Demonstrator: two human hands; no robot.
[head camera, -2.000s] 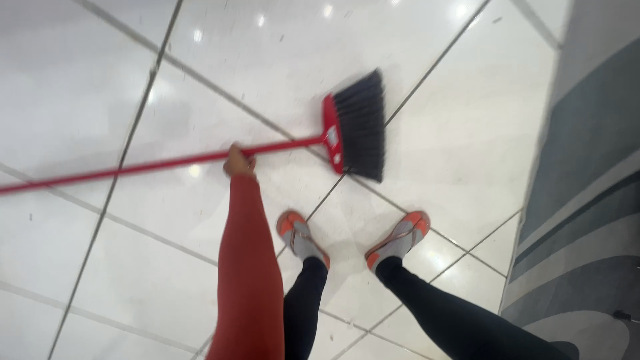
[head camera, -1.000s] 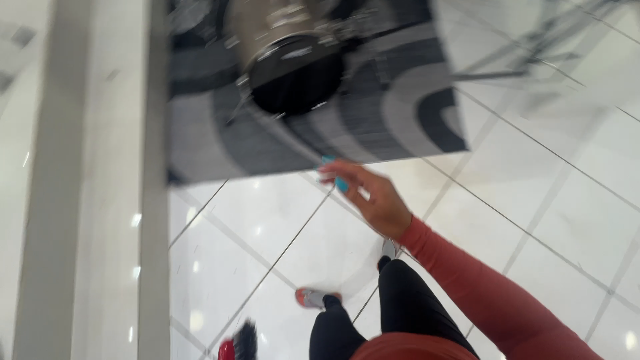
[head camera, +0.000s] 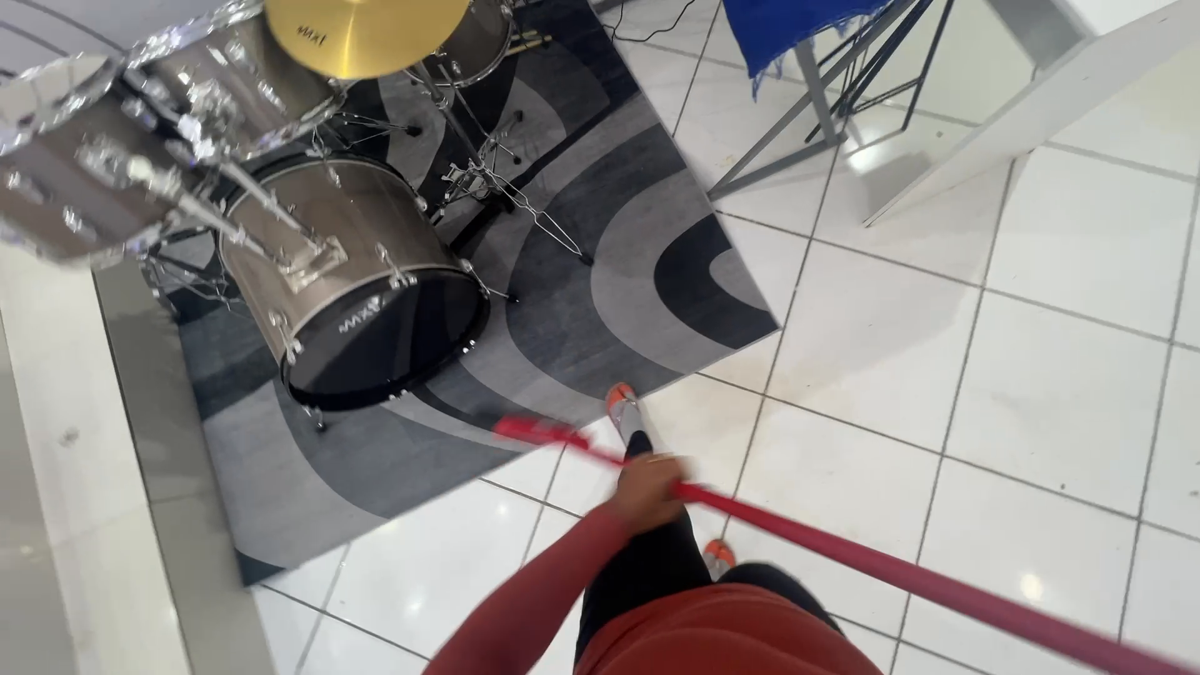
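My left hand (head camera: 652, 492) is closed around the red handle of a broom (head camera: 844, 551), in front of my legs. From the hand the handle runs to the lower right and out of view. The blurred red broom head (head camera: 539, 431) is over the front edge of a grey patterned rug (head camera: 600, 309), left of my orange-shod foot; its dark bristles hardly show against the rug. I cannot tell whether they touch it. My right hand is not in view.
A drum kit with a bass drum (head camera: 347, 272), a gold cymbal (head camera: 366, 33) and metal stands is on the rug. At upper right are a metal stand with blue cloth (head camera: 797, 28) and a white panel (head camera: 1022, 122). A pale ledge (head camera: 75, 422) runs along the left.
The view has shifted widely. One second ago my right hand was in view without the broom, whose head showed at the bottom; now my left hand and the handle are in view.
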